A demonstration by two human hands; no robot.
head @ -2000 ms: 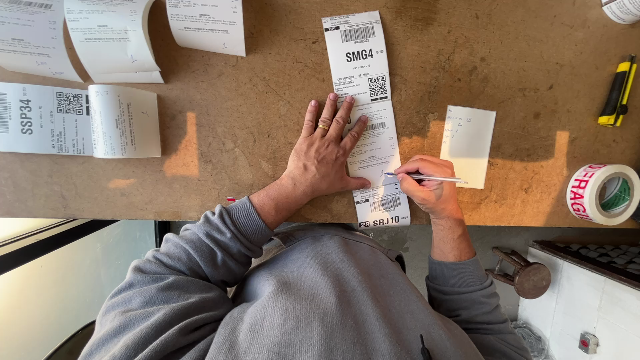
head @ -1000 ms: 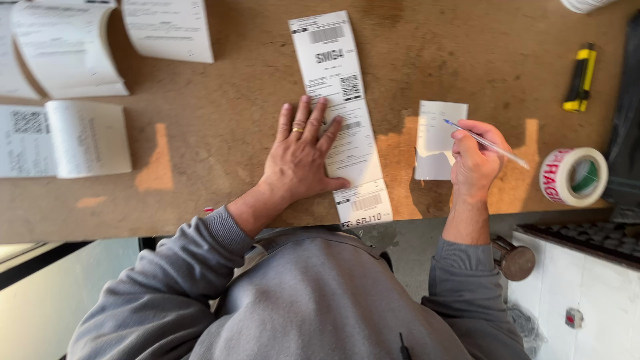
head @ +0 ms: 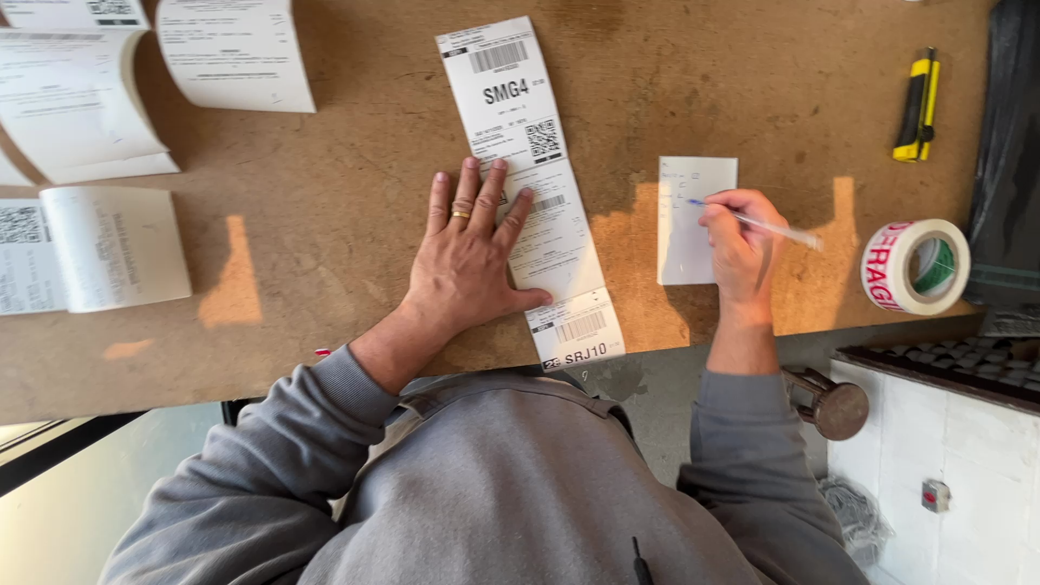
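My left hand (head: 471, 252) lies flat with spread fingers, its fingertips and thumb on a long strip of printed shipping labels (head: 561, 236). The strip runs from the upper middle of the wooden table to its front edge and carries barcodes and a square code. My right hand (head: 743, 240) holds a clear ballpoint pen (head: 772, 227) with its blue tip at a small white note paper (head: 686, 252). The paper bears handwriting and lies right of the strip. My right fingers cover part of its right side.
More printed label strips (head: 236, 57), some curling, lie on the wooden table (head: 366, 122) at the left. At the right are a yellow and black utility knife (head: 918, 106) and a roll of printed packing tape (head: 916, 266). A round stool (head: 839, 410) stands below the table edge.
My right hand has moved with the pen from the label strip, where it was two seconds ago, to the small note paper at the right. My left hand has stayed on the strip.
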